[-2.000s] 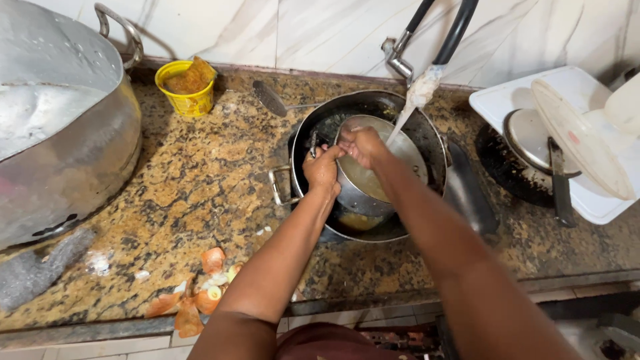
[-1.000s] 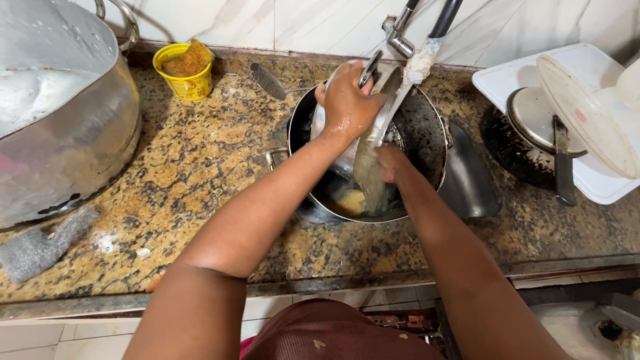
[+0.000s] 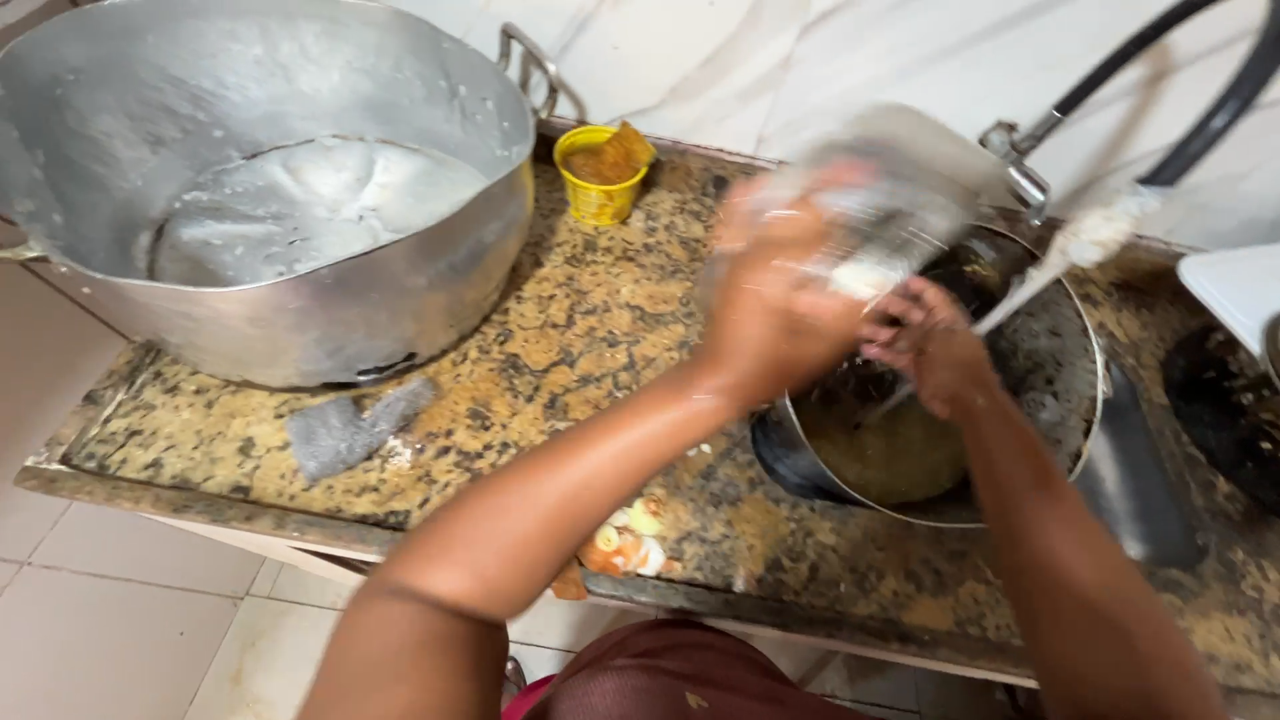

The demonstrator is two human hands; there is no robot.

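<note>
My left hand [image 3: 785, 300] grips a metal bowl [image 3: 890, 180], blurred by motion and tilted above the left rim of a large dark pot [image 3: 1085, 400]. Close beside it, my right hand [image 3: 935, 345] is over the pot, its fingers bent near the bowl's lower edge; blur hides whether they hold anything. Murky liquid [image 3: 880, 450] lies in the pot. A thin stream of water [image 3: 1020, 290] falls past my right hand from the wrapped end of a black hose [image 3: 1100, 230].
A big aluminium pot [image 3: 440, 290] stands left, with a grey cloth [image 3: 355, 430] before it. A yellow tub [image 3: 600, 180] sits by the wall. Onion scraps [image 3: 630, 540] lie at the counter's front edge. A metal faucet [image 3: 1020, 170] and white tray [image 3: 1230, 290] are right.
The metal bowl, inside the dark pot two seconds ago, is now lifted and tilted above its left rim in my left hand. The view has swung left.
</note>
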